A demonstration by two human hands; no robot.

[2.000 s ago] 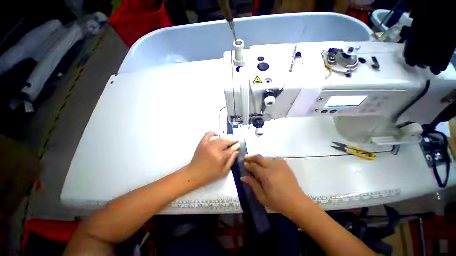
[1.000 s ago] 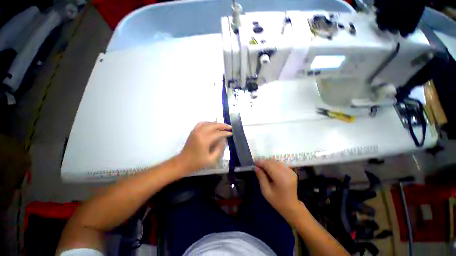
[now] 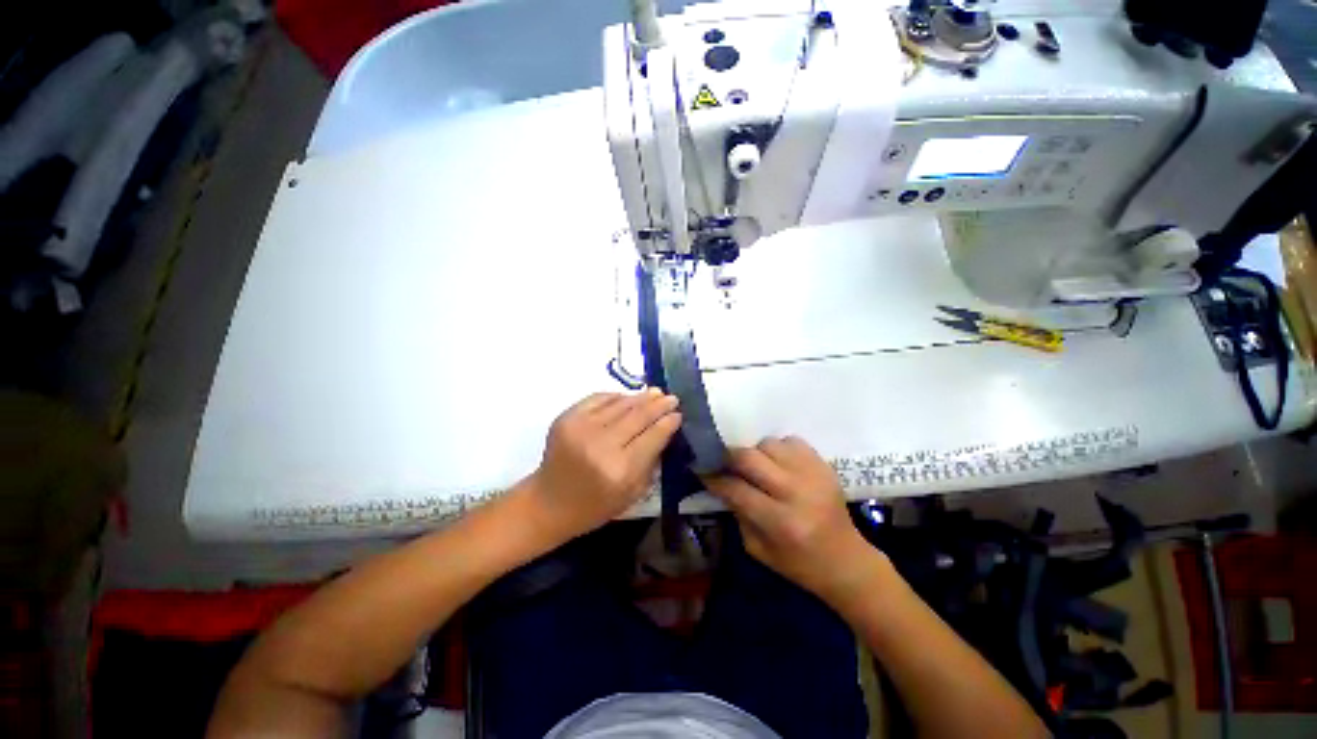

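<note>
A dark grey strip (image 3: 689,378) runs from the needle area (image 3: 670,277) of the white sewing machine (image 3: 852,145) toward the table's front edge. A narrower black tape (image 3: 650,321) lies along its left side, and a dark end hangs over the edge. My left hand (image 3: 610,451) has its fingertips on the tape and the strip's left side. My right hand (image 3: 780,498) pinches the grey strip near the front edge. The fingers hide part of both pieces.
Yellow-handled thread snips (image 3: 1000,328) lie right of the needle on the white table (image 3: 390,332). A small dark box with a black cable (image 3: 1254,344) is at the table's right. Black strips (image 3: 1105,621) hang below right. A pale blue rim (image 3: 470,65) is behind.
My hands moved from close to the needle back to near the front edge. More of the grey strip shows, and a dark tape loop shows left of the needle. The view shifted.
</note>
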